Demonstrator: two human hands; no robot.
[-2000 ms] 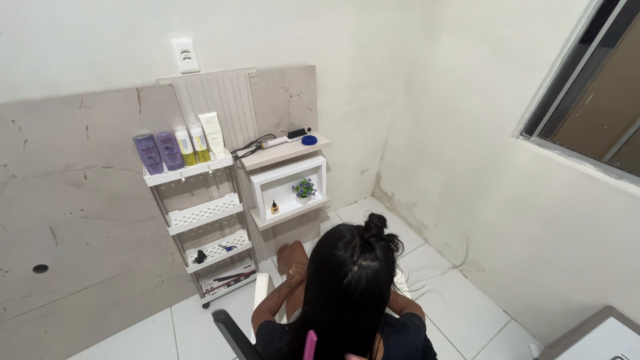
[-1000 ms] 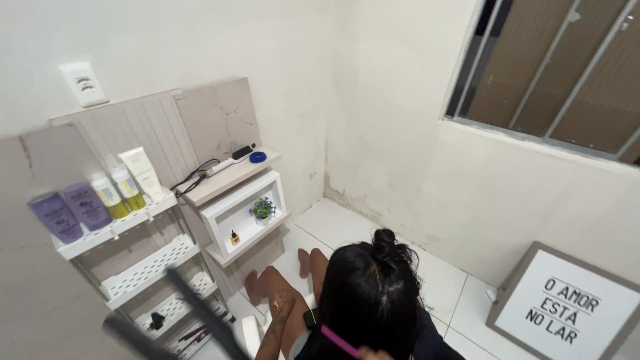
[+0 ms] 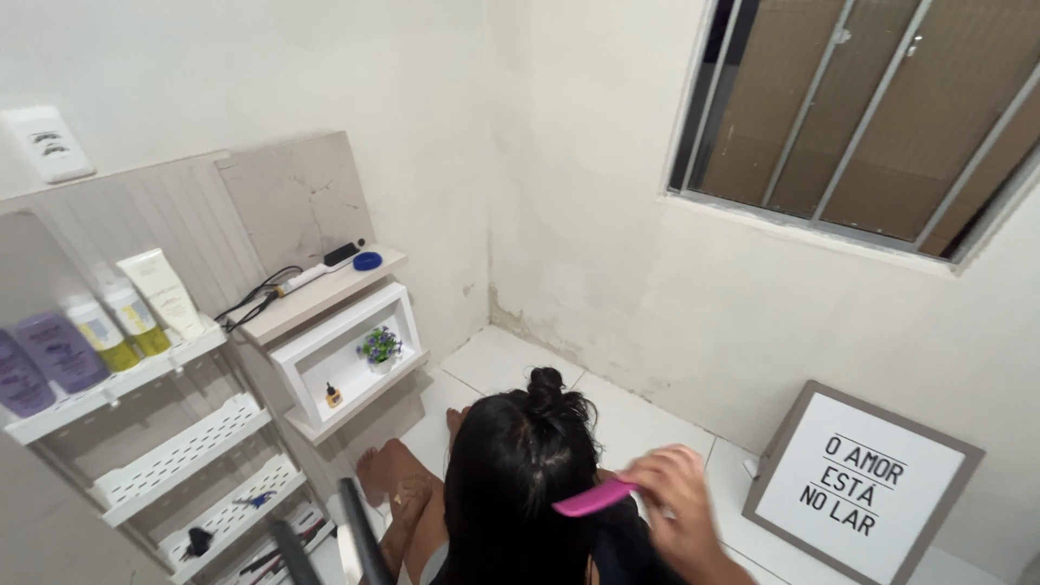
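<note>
My right hand (image 3: 674,496) grips a pink comb (image 3: 597,497) at the right side of the head of a seated person. The comb's end lies over that person's long black hair (image 3: 512,487), part of which is gathered in a bun (image 3: 546,388) on top. My left hand is out of view. At the lower left, two dark parallel bars (image 3: 329,536) with a gap between them rise from the bottom edge, like the open arms of a hair straightener; what holds them is hidden.
On the left, a white slatted rack (image 3: 183,455) holds bottles and a tube (image 3: 162,292). Beside it, a wall shelf (image 3: 325,301) carries a corded styling tool (image 3: 313,272) and a blue round item (image 3: 367,261); a small plant (image 3: 379,348) stands below. A framed sign (image 3: 861,479) leans at right.
My right hand has come up into view on the right of the head with the pink comb, which was lower, near the bottom edge, before. The view has swung to the right.
</note>
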